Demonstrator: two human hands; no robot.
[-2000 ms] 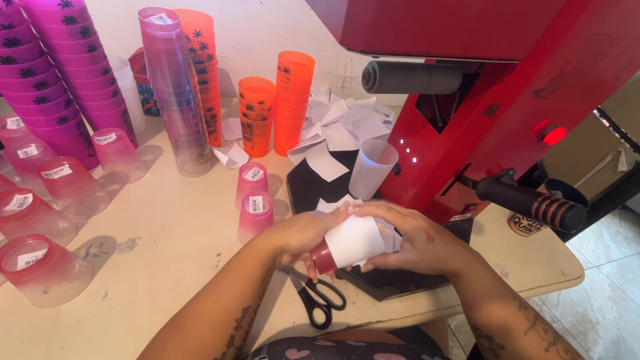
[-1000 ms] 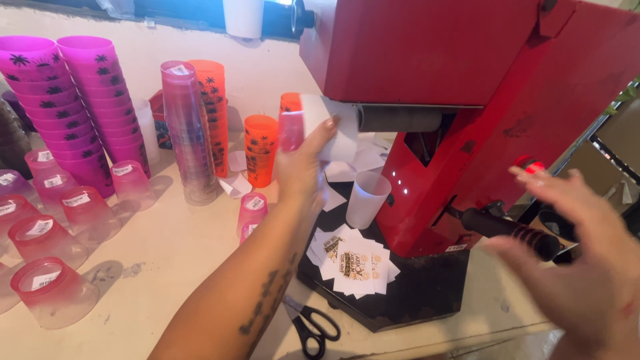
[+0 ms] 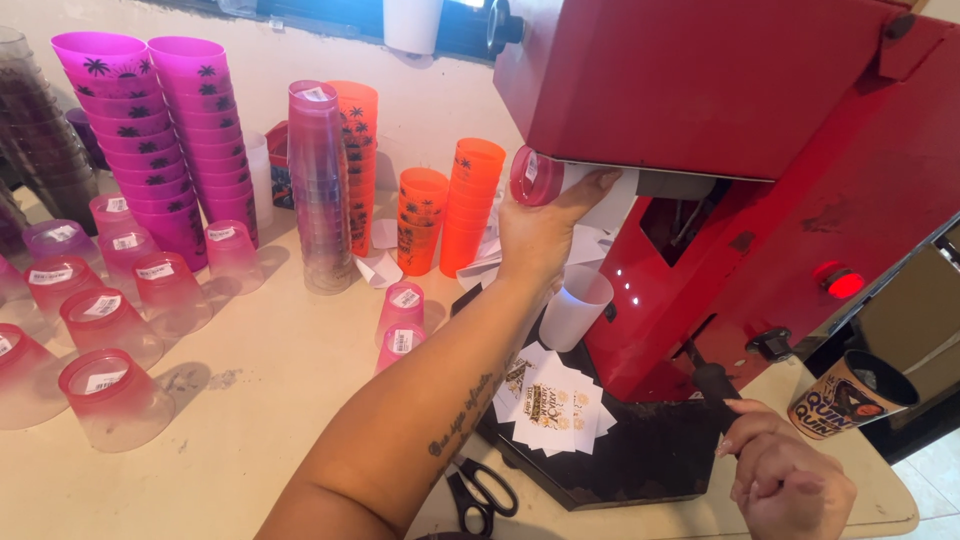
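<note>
My left hand [image 3: 544, 225] holds a pink plastic cup [image 3: 534, 176], its base facing left, with white paper [image 3: 622, 191] around its side. The cup lies sideways under the head of a red heat press machine [image 3: 675, 90], at its grey roller [image 3: 675, 184]. My right hand [image 3: 787, 465] grips the black handle [image 3: 716, 386] of the machine's lever. Below my left forearm, printed transfer sheets [image 3: 551, 409] lie on the black base [image 3: 637, 450], beside an upright frosted cup [image 3: 575, 307].
Upturned pink cups [image 3: 116, 397], magenta cup stacks [image 3: 135, 135], orange cup stacks [image 3: 471, 202] and a tall clear stack [image 3: 321, 195] stand left. Black-handled scissors [image 3: 484, 495] lie near the front. A printed cup [image 3: 851, 394] stands right, close to a red glowing switch [image 3: 840, 280].
From near the front of the base, my left hand has carried the paper-wrapped cup up to the roller. My right hand let go of the cup and has closed around the lever handle.
</note>
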